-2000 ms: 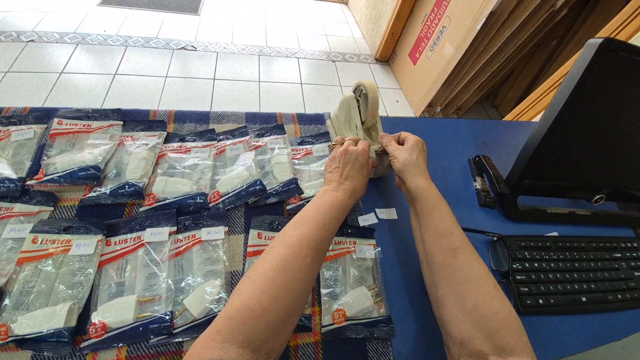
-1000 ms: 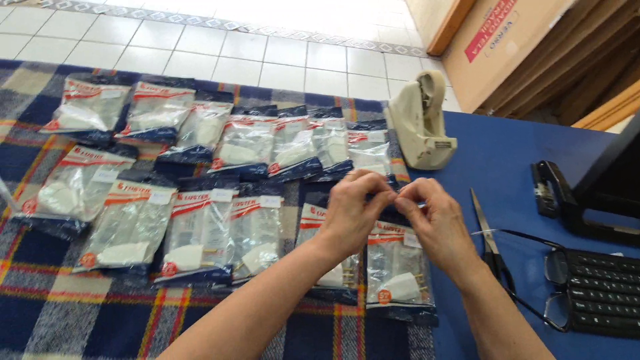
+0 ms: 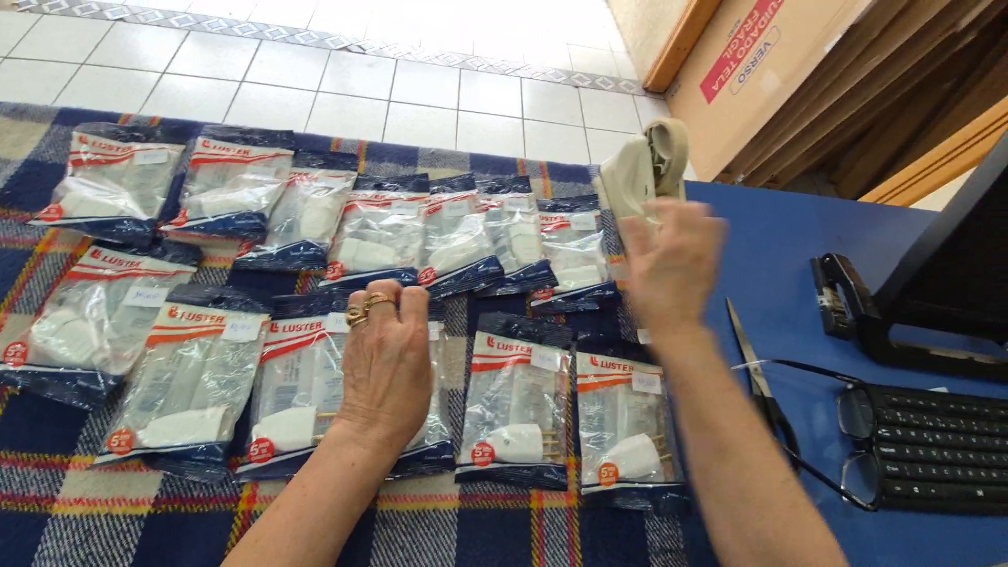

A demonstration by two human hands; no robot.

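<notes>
Clear plastic packets (image 3: 516,402) with blue ends, each holding a white electrical plug or adapter, lie in two rows on a plaid cloth (image 3: 441,528). Small white labels with handwriting are on many of them. My left hand (image 3: 386,358), with rings, rests over packets in the front row; its fingertips point away and what lies under them is hidden. My right hand (image 3: 677,264), blurred, is at the near side of the beige tape dispenser (image 3: 630,177); its fingers overlap the dispenser, and I cannot tell whether they grip anything.
On the blue table (image 3: 756,236) to the right lie scissors (image 3: 752,362), eyeglasses (image 3: 858,449), a black stapler (image 3: 839,295) and a keyboard (image 3: 945,449). A black monitor (image 3: 945,244) stands at the right edge. Cardboard boxes (image 3: 764,87) lean beyond the table.
My hands, together over the front-row packets a second ago, have parted. The right one has moved out to the tape dispenser, the left one onto packets further left.
</notes>
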